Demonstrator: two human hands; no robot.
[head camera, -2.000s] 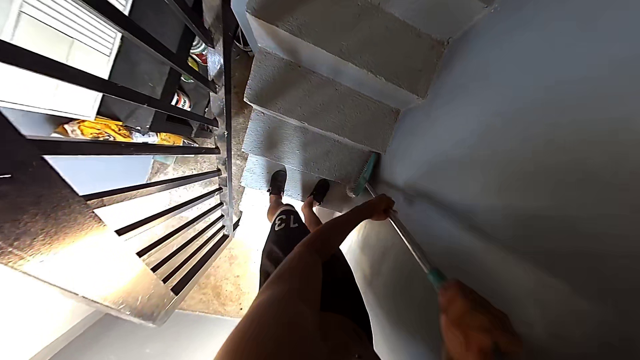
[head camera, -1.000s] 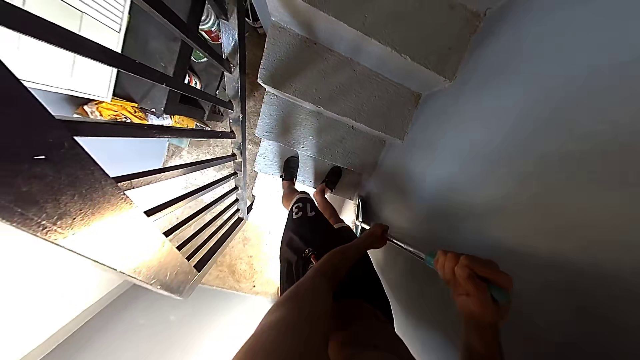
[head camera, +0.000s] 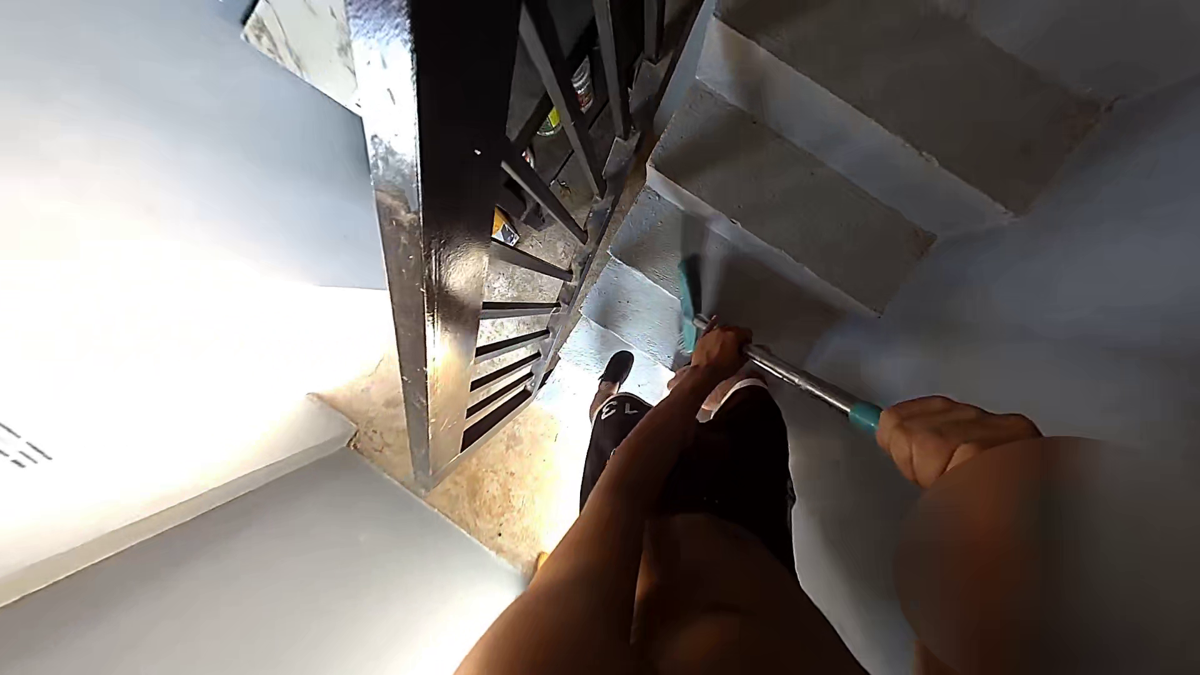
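Note:
A long-handled broom or brush runs slantwise across the view, its metal pole (head camera: 802, 377) ending in a teal head (head camera: 691, 305) that rests on a painted concrete step (head camera: 647, 230). My left hand (head camera: 722, 347) is closed round the pole close to the head. Farther up, at a teal grip (head camera: 864, 415), my right hand (head camera: 952, 436) holds the other end of the pole. The bristles are too dark to make out. My feet are on the lower steps, one in a black shoe (head camera: 617, 367); the other is mostly hidden behind my left hand and forearm.
A black metal railing (head camera: 450, 187) borders the stairs on the left. More concrete steps (head camera: 797, 206) lie toward the top right, beside a grey wall (head camera: 1031, 328). Beyond the bars are a floor (head camera: 511, 469) and several containers, one a jar (head camera: 582, 86).
The view has swung markedly. The broom head, beside the wall before, is now out on a step nearer the railing side. Both hands have stayed on the pole.

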